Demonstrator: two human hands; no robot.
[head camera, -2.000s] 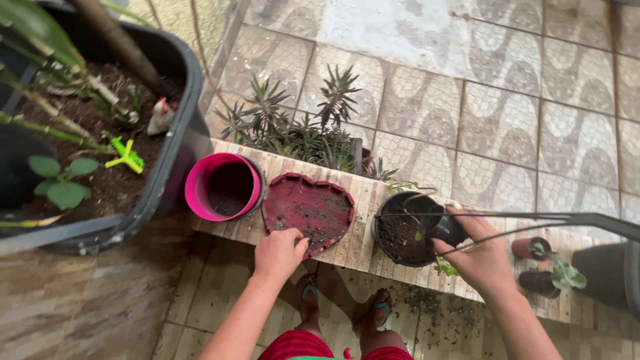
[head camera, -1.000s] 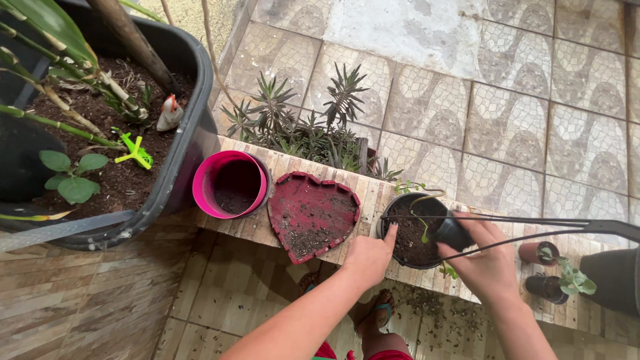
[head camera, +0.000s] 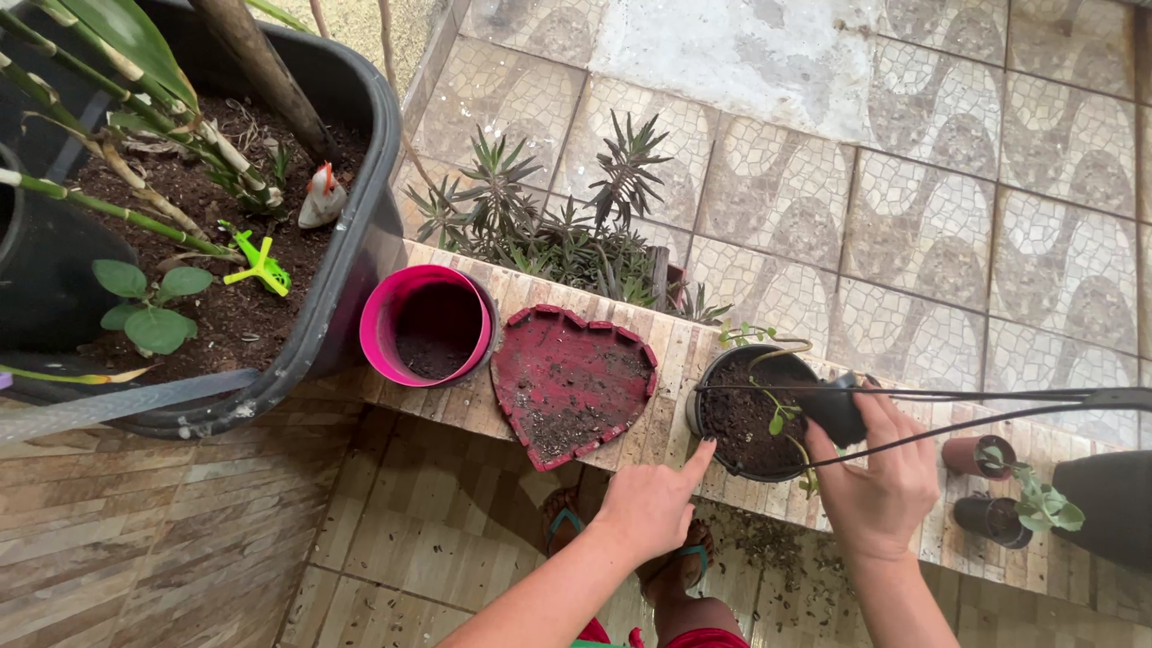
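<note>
A round black hanging pot (head camera: 700, 409) of dark soil stands on the tiled ledge, with a thin trailing green plant (head camera: 779, 416) in it and black hanger strands running off to the right. My left hand (head camera: 652, 504) points its index finger at the pot's near left rim and holds nothing. With thumb and fingers my right hand (head camera: 877, 477) grips a small black plastic pot (head camera: 835, 409), tilted over the right side of the hanging pot. Left of these lie a red heart-shaped tray (head camera: 576, 387) with scattered soil and a pink pot (head camera: 369, 337) with soil inside.
A large black planter (head camera: 382, 135) with canes, a small leafy plant and toy pieces stands at the left. Spiky plants (head camera: 567, 225) grow behind the ledge (head camera: 675, 342). Small potted succulents (head camera: 1035, 504) and a dark pot (head camera: 1111, 504) are at the right. Soil is spilled on the floor below.
My left hand has moved right, from over the heart-shaped tray to the hanging pot's rim. My right hand stays at the small black pot.
</note>
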